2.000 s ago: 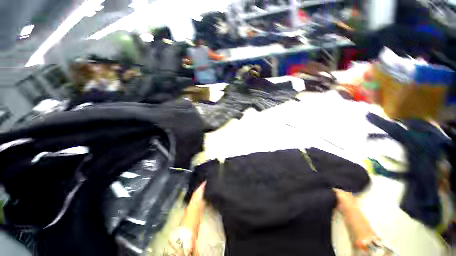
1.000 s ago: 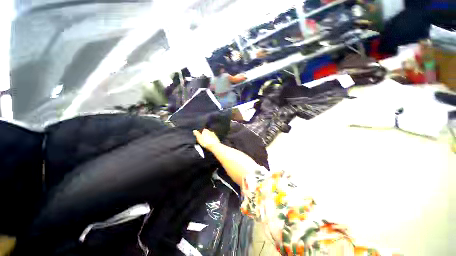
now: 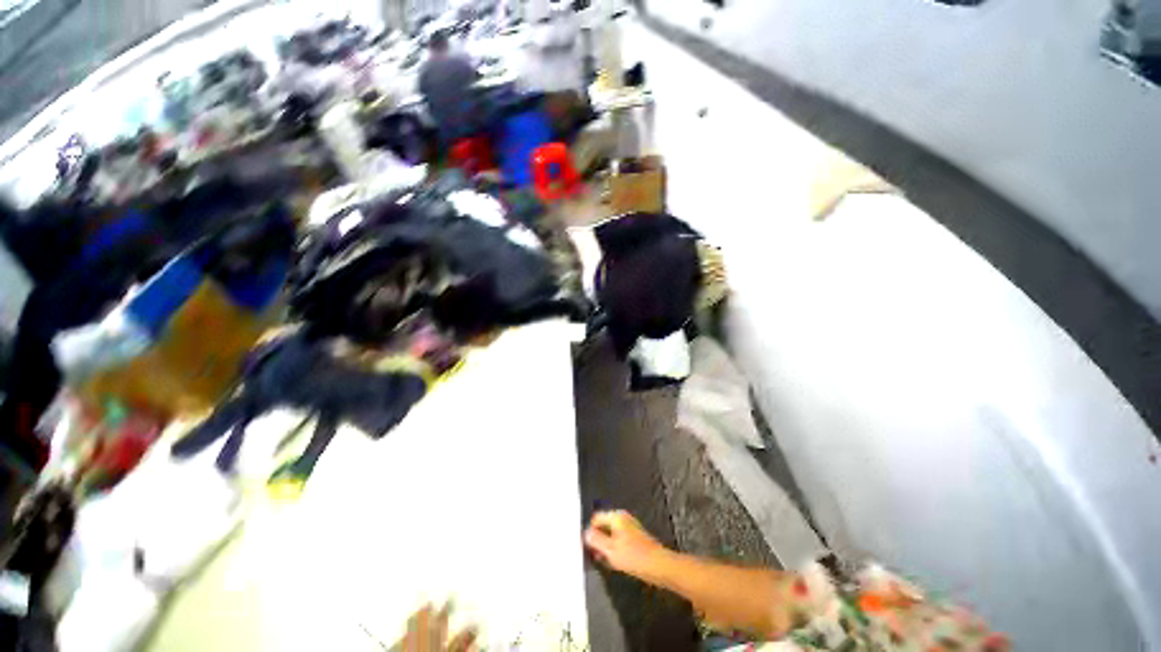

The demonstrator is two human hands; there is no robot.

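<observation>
The long pale table [image 3: 471, 510] lies nearest in front of me, its right edge running away from me. My right hand [image 3: 621, 541] is beside that edge at lower centre, fingers partly curled; blur hides whether it holds anything. A floral sleeve covers the forearm behind it. My left hand [image 3: 436, 629] is small, blurred and cut off by the bottom edge, over the table. No garment is seen in either hand.
Dark garments [image 3: 331, 389] and white material [image 3: 166, 529] lie on the table's left. A dark heap [image 3: 439, 261] is at its far end. Dark cloth [image 3: 647, 280] is beyond the aisle floor. A white wall [image 3: 879, 344] runs along the right. Red stools [image 3: 555, 170] and people are farther back.
The view has swung right, away from the black padded garment, which is out of view. The right hand, earlier on that black cloth, is now off it, by the table edge.
</observation>
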